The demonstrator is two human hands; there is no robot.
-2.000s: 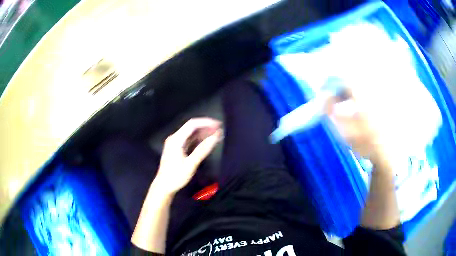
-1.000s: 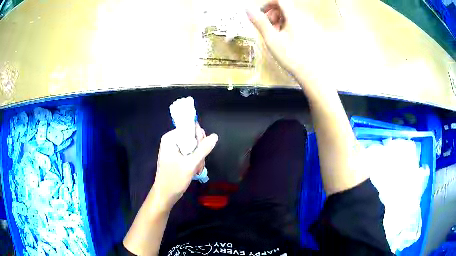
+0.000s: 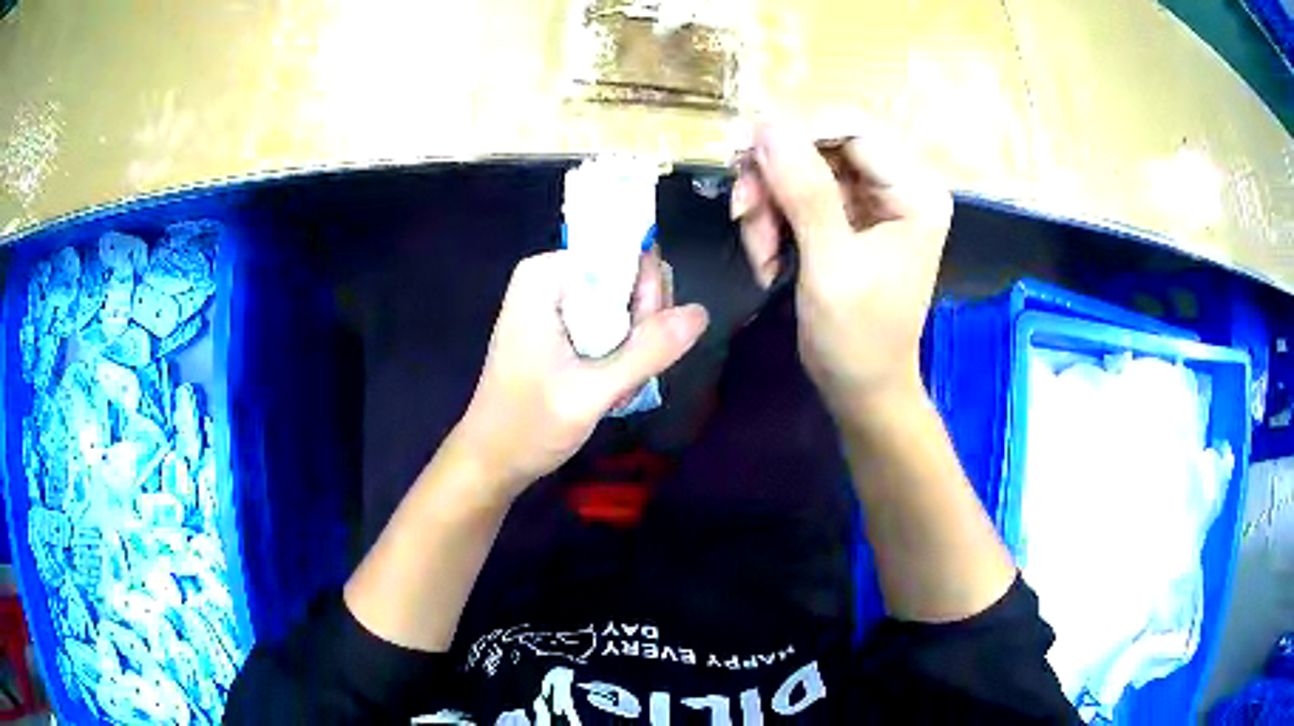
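Observation:
My left hand [image 3: 568,355] is closed around a white foot part [image 3: 607,255], held over the lap just below the table edge. The part's toes point toward the table, and a pale piece of it shows below my fingers. My right hand [image 3: 837,241] is raised to the right of the foot part, not touching it, with thumb and fingers bent near the table edge. Whether anything thin is between its fingertips cannot be told.
A shiny tan table [image 3: 355,99] curves across the top, with a brown taped patch [image 3: 660,64] at its middle. A blue bin [image 3: 241,468] of pale ovals stands at left. A blue bin [image 3: 1025,468] of bright white parts stands at right. A red object [image 3: 610,496] shows at the lap.
The left hand first was empty, then held the foot part, and has now moved up and right with it. The right hand has gone from the right bin to the table, then back toward the left hand.

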